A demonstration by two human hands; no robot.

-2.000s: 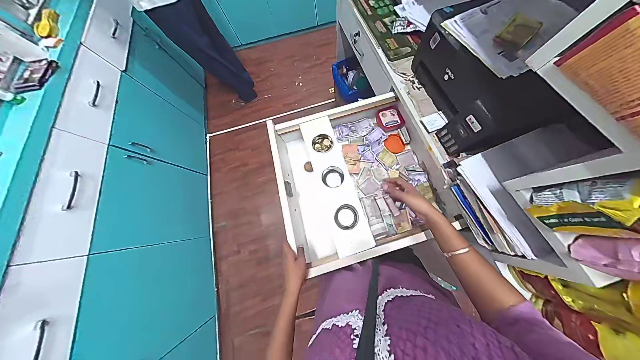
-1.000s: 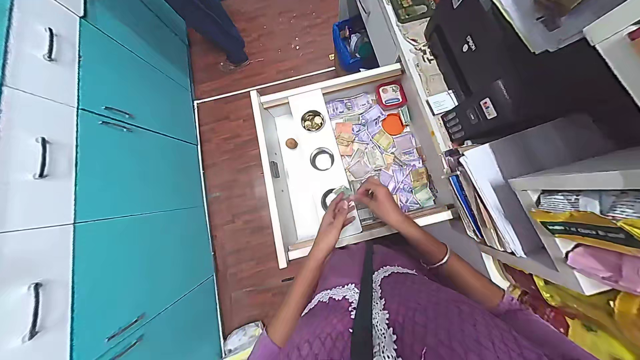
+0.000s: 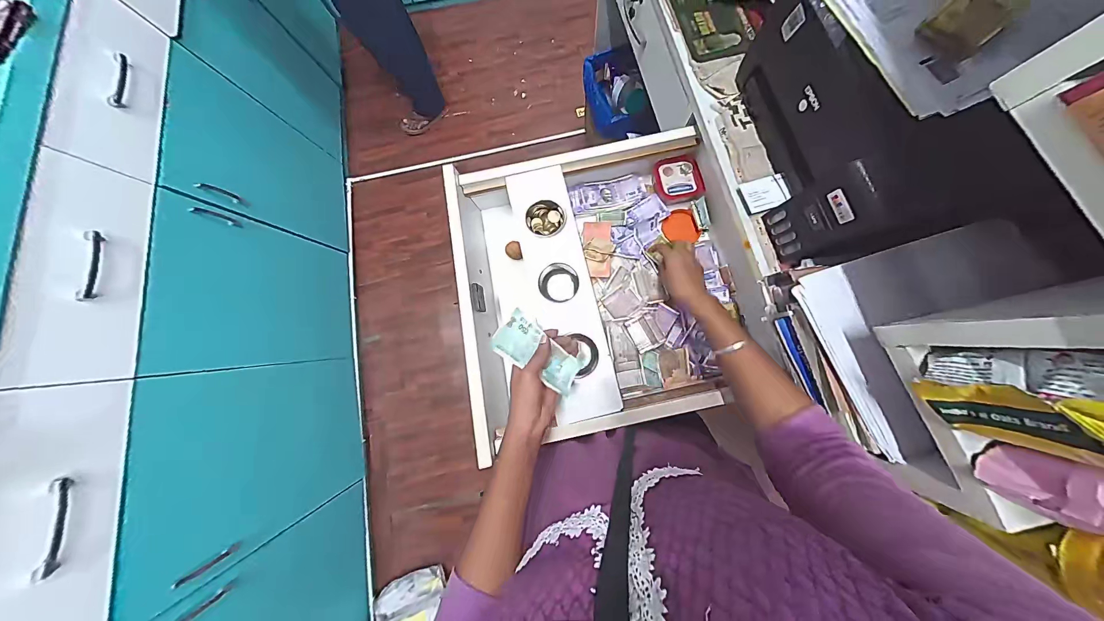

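My left hand (image 3: pixel 542 379) is closed on a pale green banknote (image 3: pixel 518 337) above the white divider board (image 3: pixel 539 259) of an open drawer (image 3: pixel 473 371). My right hand (image 3: pixel 679 272) reaches among loose banknotes (image 3: pixel 623 302) in the drawer's right part, just below an orange lid (image 3: pixel 680 227); its fingertips touch something yellowish, perhaps a note, and their grip is unclear. A red container (image 3: pixel 679 179) lies in the far corner. The board has round cups, one with coins (image 3: pixel 545 218), and a small brown round object (image 3: pixel 514 250) beside them.
Teal and white cabinets (image 3: pixel 241 293) line the left. A black Epson printer (image 3: pixel 828 147) and upright papers (image 3: pixel 849 362) stand on the right. Beyond the drawer are a blue-lined bin (image 3: pixel 614 93) and another person's leg (image 3: pixel 392 52). Packets (image 3: pixel 1018 414) fill a lower right shelf.
My hands have moved apart: a second ago they were together over the near end of the board. My right hand is now farther forward, among the notes near the orange lid.
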